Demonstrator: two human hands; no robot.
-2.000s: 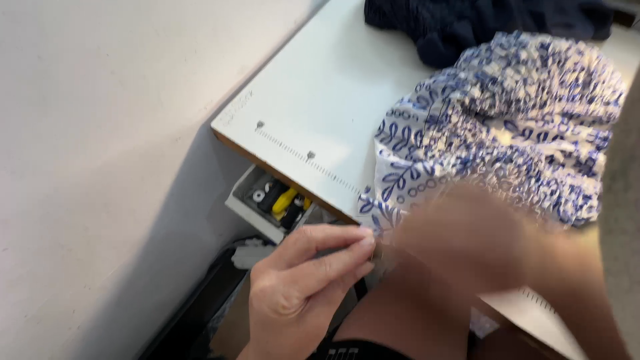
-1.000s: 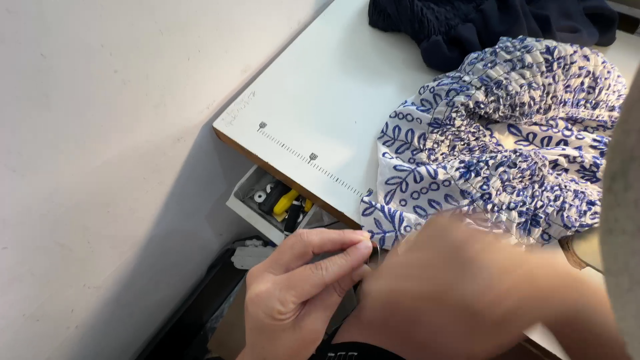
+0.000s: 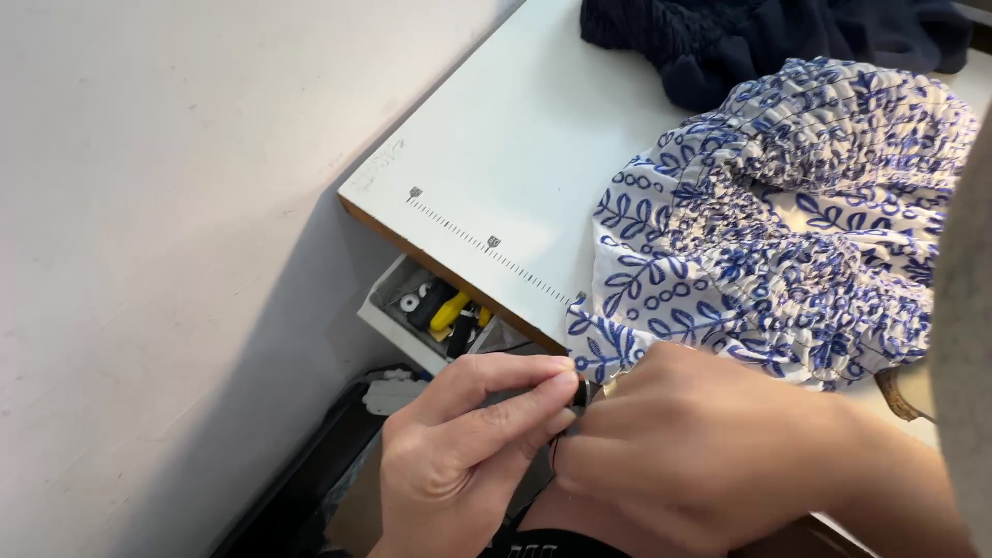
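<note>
A white cloth garment with blue leaf print and gathered, shirred parts (image 3: 783, 232) lies bunched on the right of the white table. Its lower left corner hangs at the table's front edge, where my left hand (image 3: 473, 442) pinches it between thumb and fingertips. Close against those fingertips, my right hand (image 3: 682, 442) is curled and blurred by motion, beside the cloth's edge. A small dark object with a shiny rim (image 3: 581, 393) shows between the hands; what it is and which hand holds it, I cannot tell. A thin dark thread hangs below it.
Dark navy cloth (image 3: 713, 46) lies behind the printed garment. The white tabletop (image 3: 504, 155) bears a printed ruler scale near its front edge. Beneath sticks out an open drawer (image 3: 395, 329) with yellow and black tools and small spools. A pale wall (image 3: 170, 194) stands at the left.
My right hand has moved about beside the left fingertips and is blurred in every frame. My left hand has kept its pinch at the cloth's corner.
</note>
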